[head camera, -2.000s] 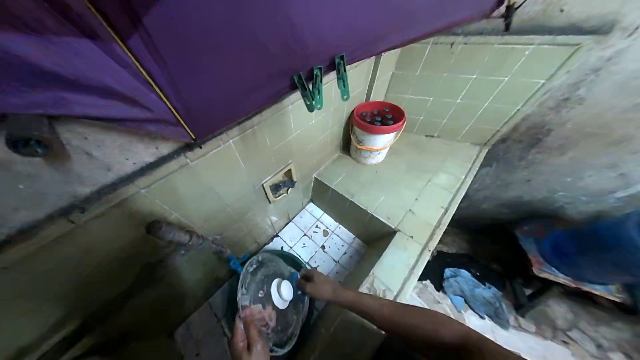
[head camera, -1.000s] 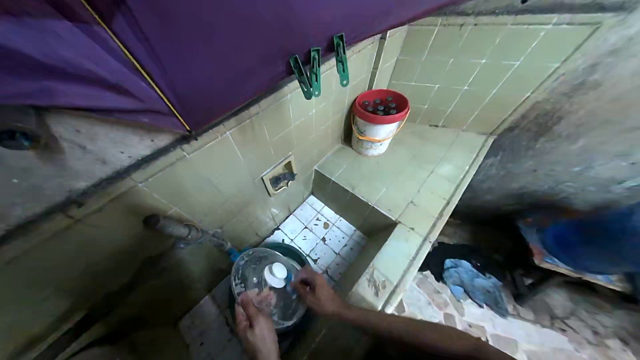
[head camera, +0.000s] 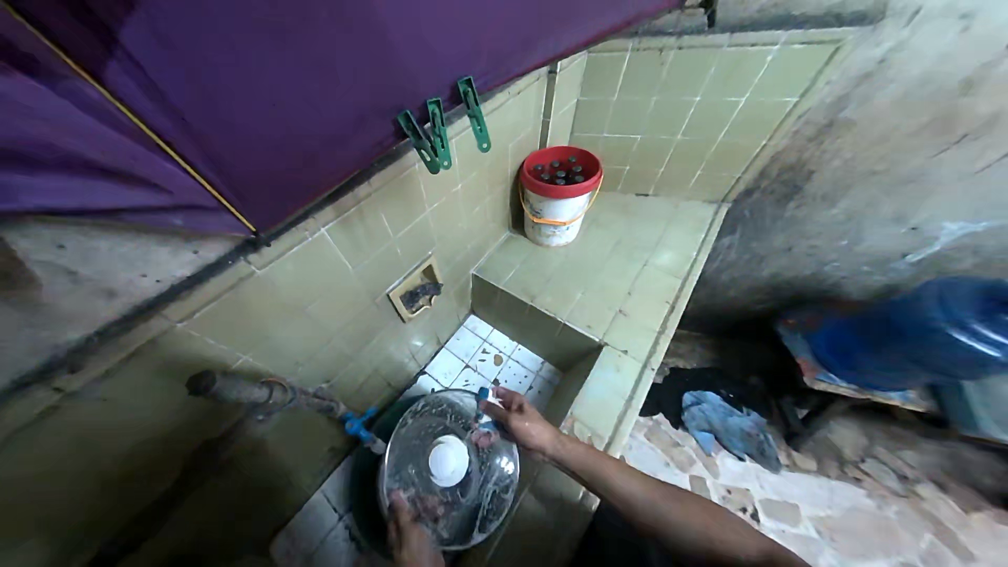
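Note:
My left hand (head camera: 411, 529) grips the lower left rim of a clear, round lid (head camera: 472, 512), which looks wet and has a white knob (head camera: 449, 461). At the lid's upper right, my right hand (head camera: 521, 419) holds a small blue and white object (head camera: 488, 400), perhaps a scrub brush or sponge; its kind is not clear. The lid is tilted over a dark green basin (head camera: 370, 488), largely hidden beneath it. Just left of the lid, a blue tap (head camera: 361, 426) projects on a pipe (head camera: 268, 394).
A white bucket with a red rim (head camera: 555, 209) holds several bottles on the tiled ledge (head camera: 630, 252). The white-tiled sink floor (head camera: 504, 354) lies below. Green clothespins (head camera: 438, 134) hang from a purple sheet (head camera: 331, 71). A soap niche (head camera: 417, 290) is in the wall; a blue water jug (head camera: 906, 335) stands right.
My right hand has moved from over the lid's face to its upper right edge, where the blue and white object shows. My left hand stays on the lid.

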